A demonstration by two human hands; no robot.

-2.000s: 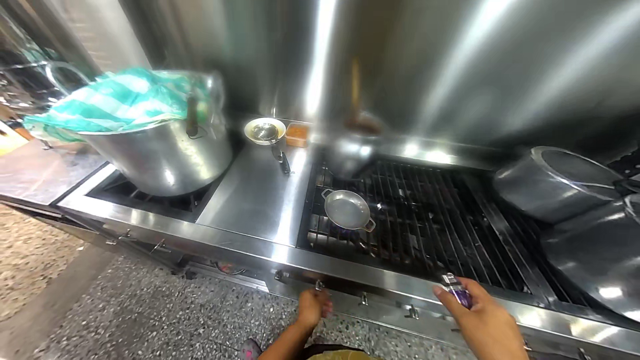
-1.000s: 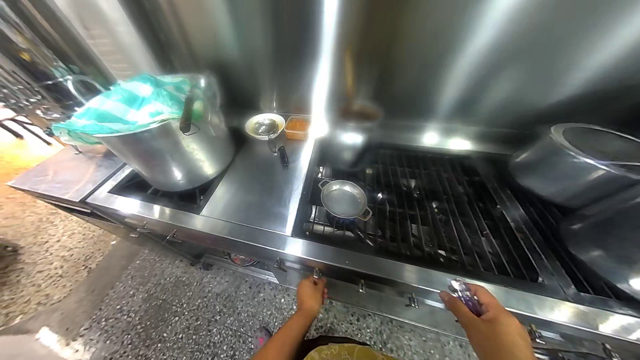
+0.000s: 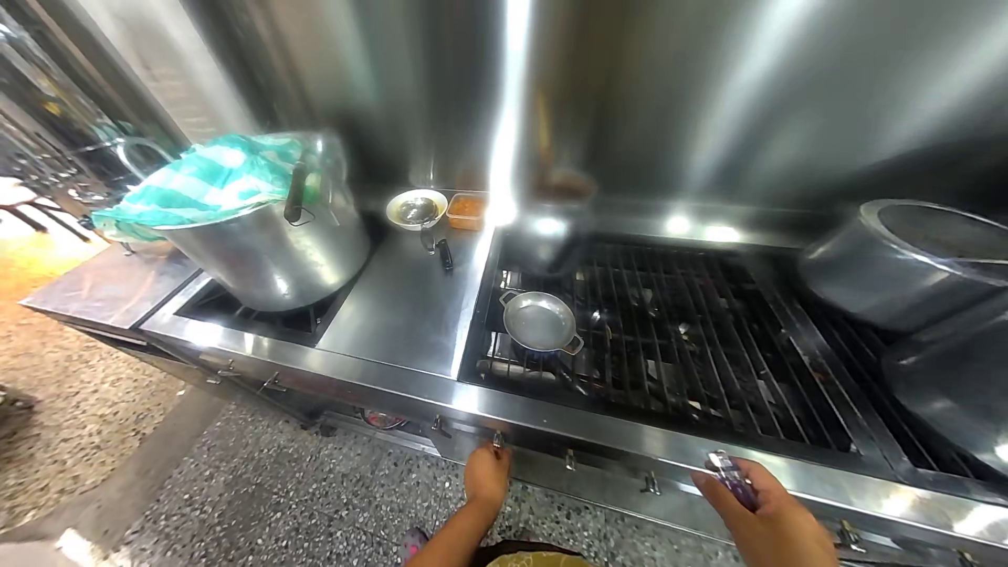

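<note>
My left hand [image 3: 487, 475] has its fingers on a metal gas valve knob [image 3: 498, 441] at the front of the steel range. In my right hand [image 3: 768, 504] is a purple lighter [image 3: 734, 480] with a metal top, held over the range's front edge. A small two-handled metal pan [image 3: 540, 321] sits on the grate, left of and beyond my right hand. A faint blue flame [image 3: 539, 355] shows under its near edge. Behind the pan stands a metal pot [image 3: 545, 232], blurred in the picture.
At left, a large aluminium pot [image 3: 272, 252] is topped by a green checked cloth [image 3: 228, 177]. A bowl [image 3: 417, 209], an orange-filled container [image 3: 467, 211] and a dark-handled utensil [image 3: 446, 254] are on the steel counter [image 3: 402, 315]. Large pots [image 3: 906, 252] stand at right, beside the grate [image 3: 693, 339].
My left hand stays at the knob and my right hand still holds the lighter. A blue flame now shows under the small pan; none is plain two seconds ago.
</note>
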